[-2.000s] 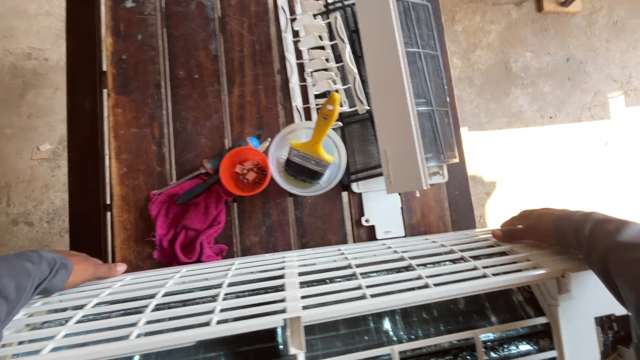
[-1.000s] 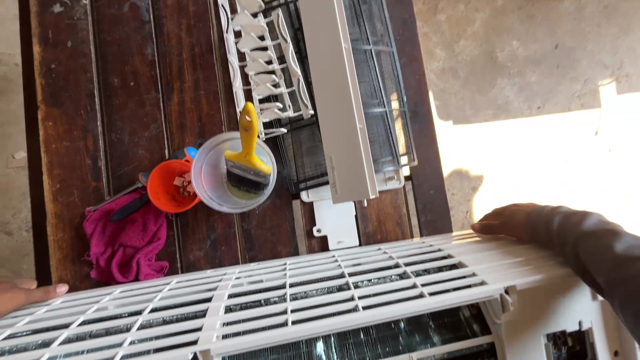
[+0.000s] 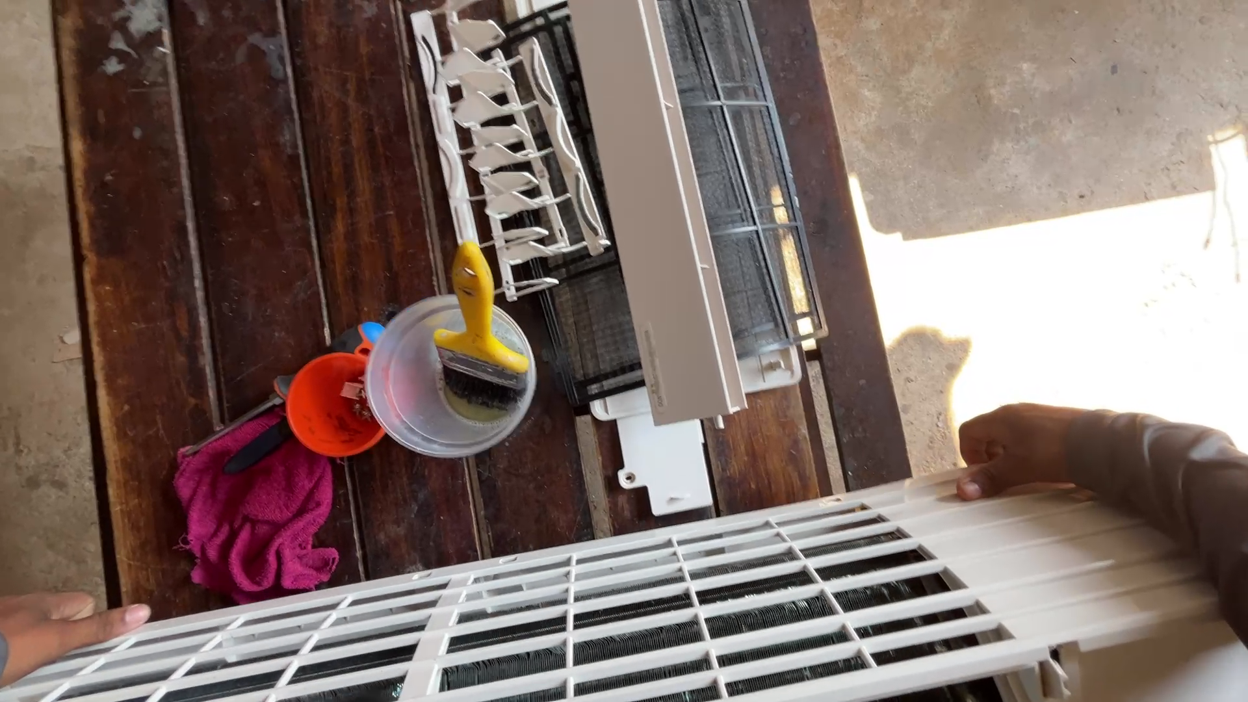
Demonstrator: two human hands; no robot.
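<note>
The white plastic grille casing of an air conditioner indoor unit (image 3: 634, 604) spans the bottom of the view, dark metal fins showing through its slots. My left hand (image 3: 58, 629) rests on its far left edge, thumb along the rim. At the right, my right hand (image 3: 1019, 450) grips the top edge of the casing with curled fingers. Beyond the casing, a yellow-handled paint brush (image 3: 478, 312) leans in a clear plastic tub (image 3: 405, 380) with a little liquid. Touching the tub is an orange cup (image 3: 327, 414) holding small screws or bits.
A magenta cloth (image 3: 263, 517) lies under dark-handled tools on the slatted wooden table (image 3: 244, 195). White louvre parts (image 3: 497, 146), mesh air filters (image 3: 751, 185), a long white panel (image 3: 648, 214) and a small white plate (image 3: 668, 463) lie farther right. Sunlit concrete floor (image 3: 1072, 322) lies beyond the table.
Both hands stay at the casing's upper edge. The view has shifted; the brush, tub, cup and cloth keep their places on the table.
</note>
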